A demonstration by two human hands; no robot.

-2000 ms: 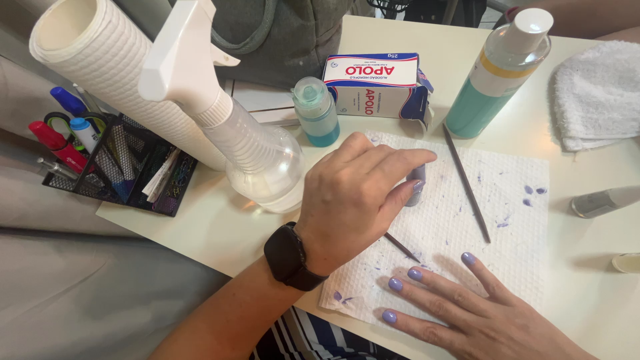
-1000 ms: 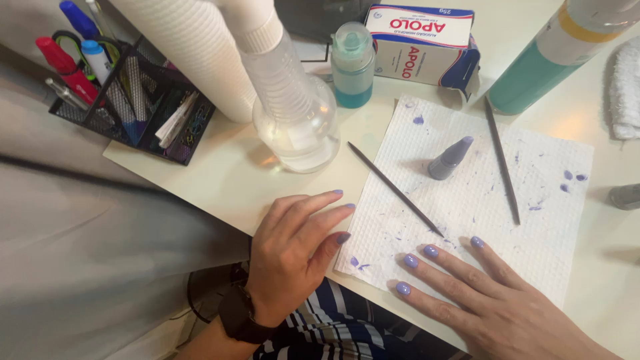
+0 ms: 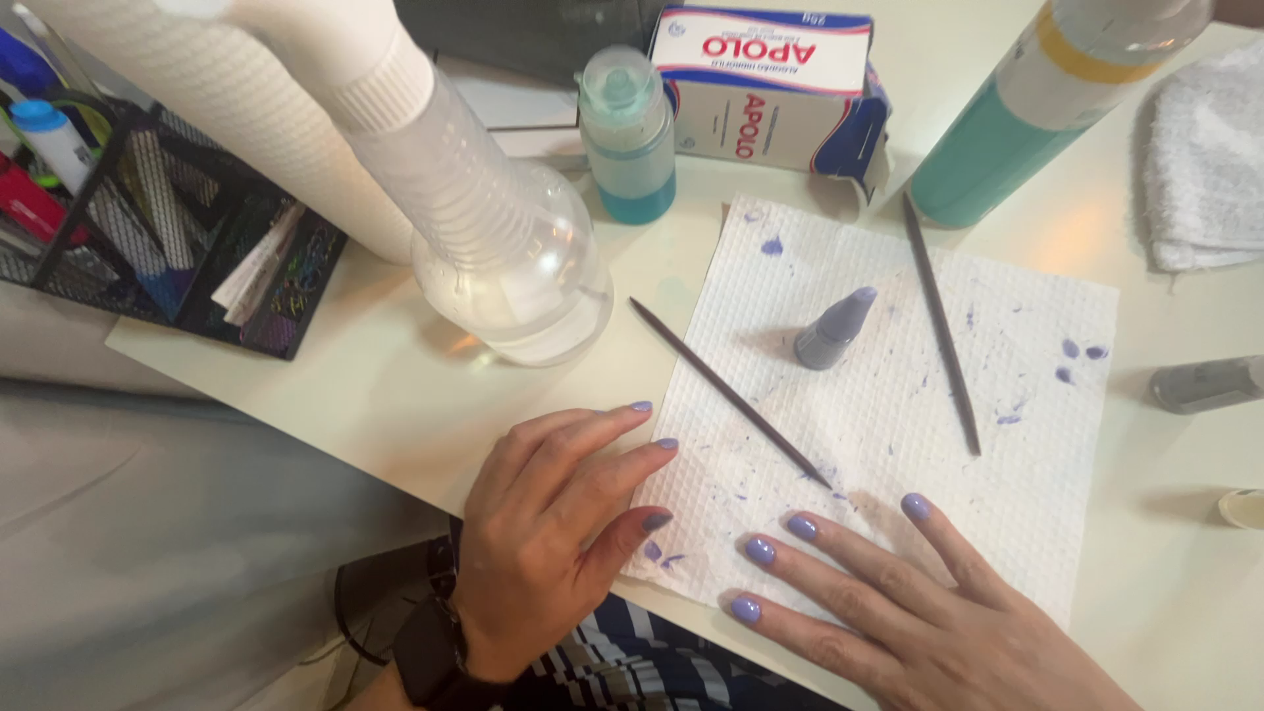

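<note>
My left hand (image 3: 558,523), with a dark watch at its wrist, is at the table's front edge by the left side of a paper towel (image 3: 859,434). It holds nothing, and its fingers are apart. Palm down, my right hand (image 3: 889,602) rests with spread fingers on the towel's lower part. Glossy lilac polish covers the nails. A lilac nail polish bottle (image 3: 834,329) with its cap on stands on the towel. One dark thin stick (image 3: 731,392) slants across the towel's left edge, its tip near my right fingers. Another dark stick (image 3: 943,326) lies farther right. Purple smears mark the towel.
Behind stand a clear spray bottle (image 3: 513,267), a small pump bottle (image 3: 629,138), an Apolo cotton box (image 3: 760,94) and a tall bottle of green liquid (image 3: 1027,109). Left are a paper towel roll (image 3: 276,138) and a mesh organizer (image 3: 188,237). A white towel (image 3: 1210,158) and small bottle (image 3: 1207,383) lie right.
Two seconds ago my left hand was over the polish bottle; it has since let go and drawn back to the table's front edge. My right hand stays spread on the towel. The view has shifted.
</note>
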